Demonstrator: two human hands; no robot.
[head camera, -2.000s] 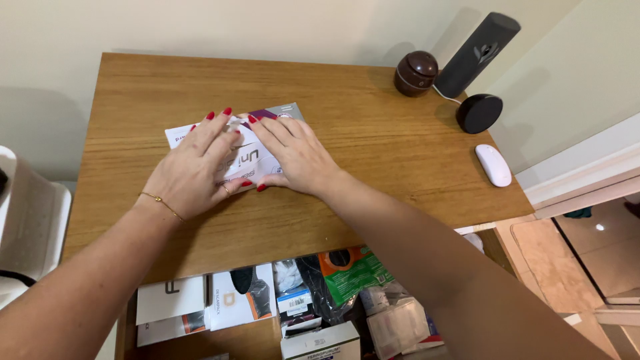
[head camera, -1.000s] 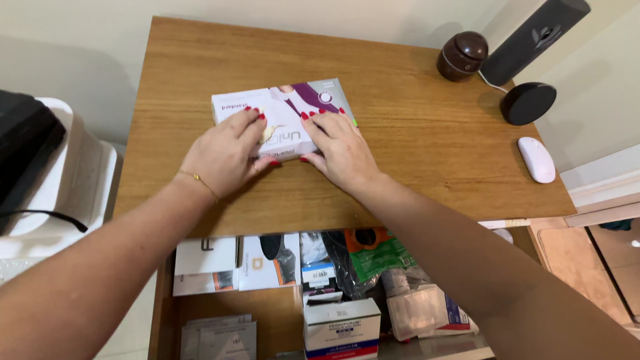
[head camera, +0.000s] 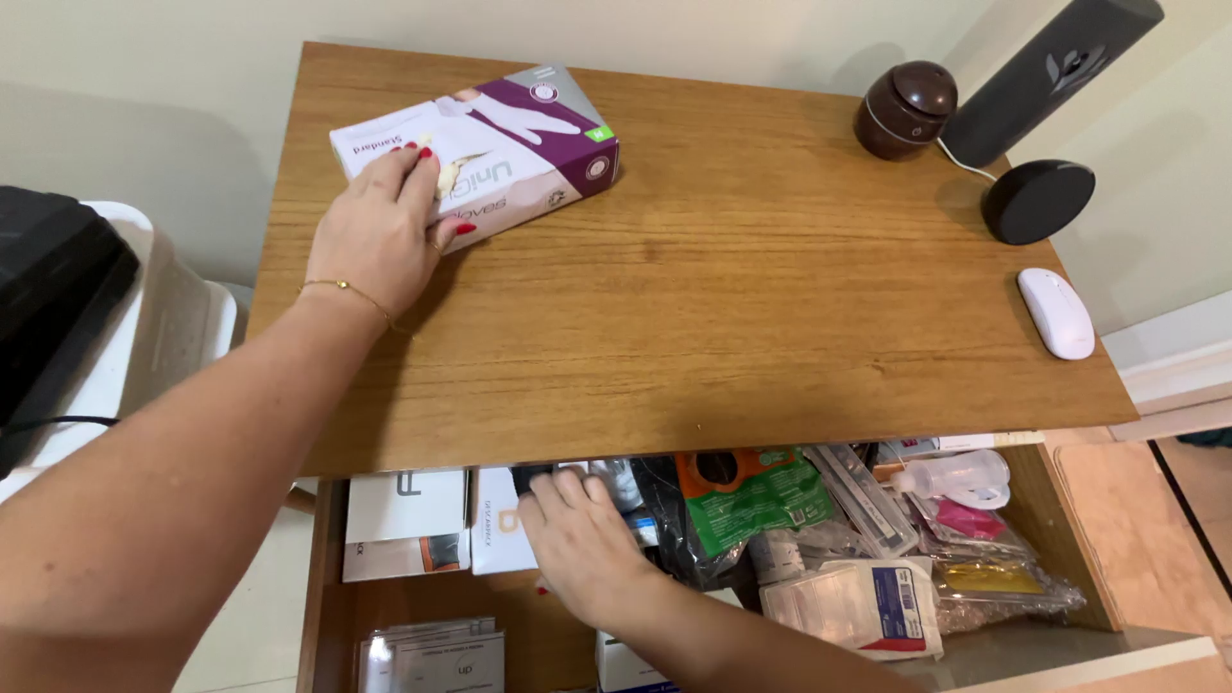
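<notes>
A glove box (head camera: 520, 144), white and purple with a picture of a gloved hand, lies at the left of the wooden desktop (head camera: 722, 289). My left hand (head camera: 380, 226) rests on the box's near left part, fingers on its top and thumb at the near side. Below the desktop's front edge, my right hand (head camera: 582, 544) reaches into the open drawer (head camera: 539, 630), over a white box (head camera: 496, 520) with orange print. Its fingertips are near a dark item; whether they grip anything cannot be told. A green and orange packet (head camera: 756, 500) lies to its right.
On the desktop's right are a brown wooden-looking round device (head camera: 905, 111), a dark cylinder (head camera: 1049, 82), a black round speaker-like device (head camera: 1038, 202) and a white mouse (head camera: 1056, 313). The drawer also holds a clear plastic bottle (head camera: 962, 478) and plastic packages (head camera: 857, 606). A white bin (head camera: 173, 289) stands left.
My right hand has left the glove box and moved down into the drawer. My left hand stays on the box, which now lies more tilted than one second ago.
</notes>
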